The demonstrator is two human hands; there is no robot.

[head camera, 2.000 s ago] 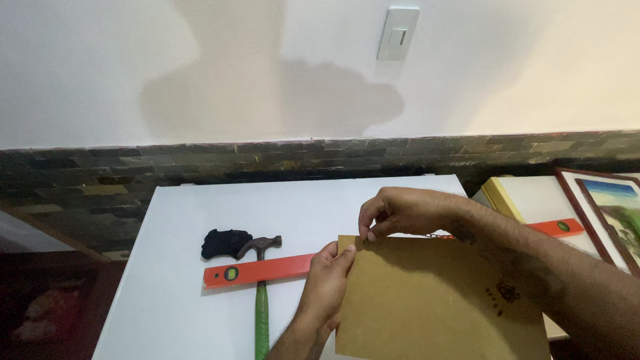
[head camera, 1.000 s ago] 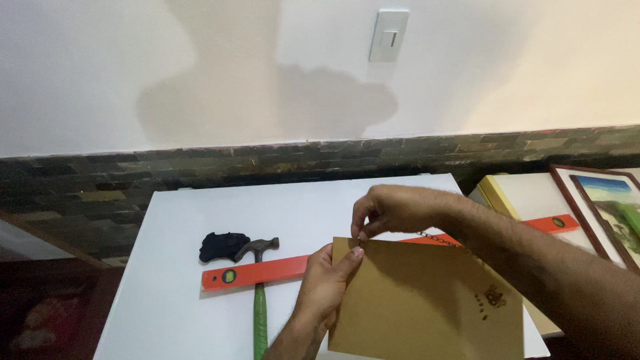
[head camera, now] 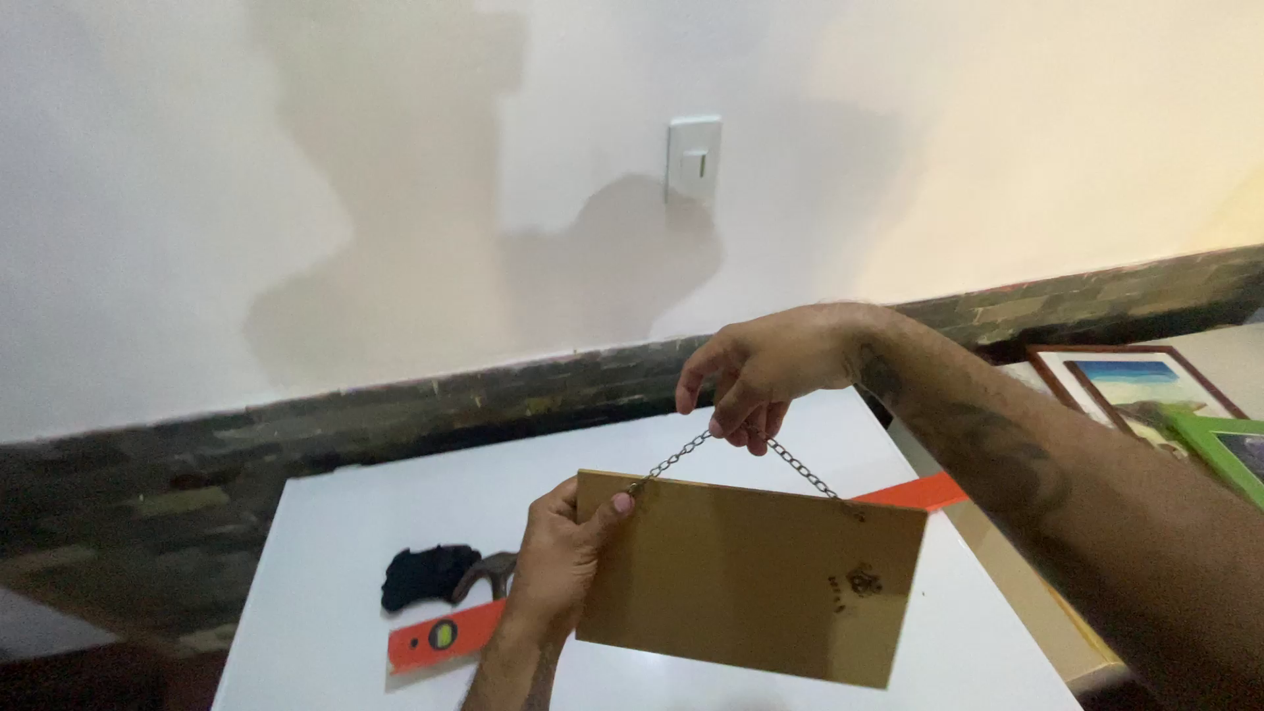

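Observation:
My left hand (head camera: 565, 553) grips the upper left corner of a thin brown board (head camera: 741, 583), with the thumb on its face near the chain's end. A small dark mark is on the board's right part. A metal link chain (head camera: 805, 466) runs from one upper corner to the other and rises to a peak at my right hand (head camera: 755, 380). The fingers of my right hand are bent around the top of the chain, which they partly hide. Behind the board, an orange spirit level (head camera: 446, 637) lies on the white tabletop (head camera: 326, 533).
A black cloth-like item (head camera: 430, 575) lies beside the hammer's head (head camera: 489, 575); my left arm and hand hide its handle. Framed pictures (head camera: 1136, 385) and a green frame (head camera: 1220, 444) are at the right. Behind the table, a stone-tiled band (head camera: 553, 390) runs below a wall switch (head camera: 694, 163).
My right hand has moved from the board's upper left corner to above its middle, raising the chain into a peak. The view has shifted.

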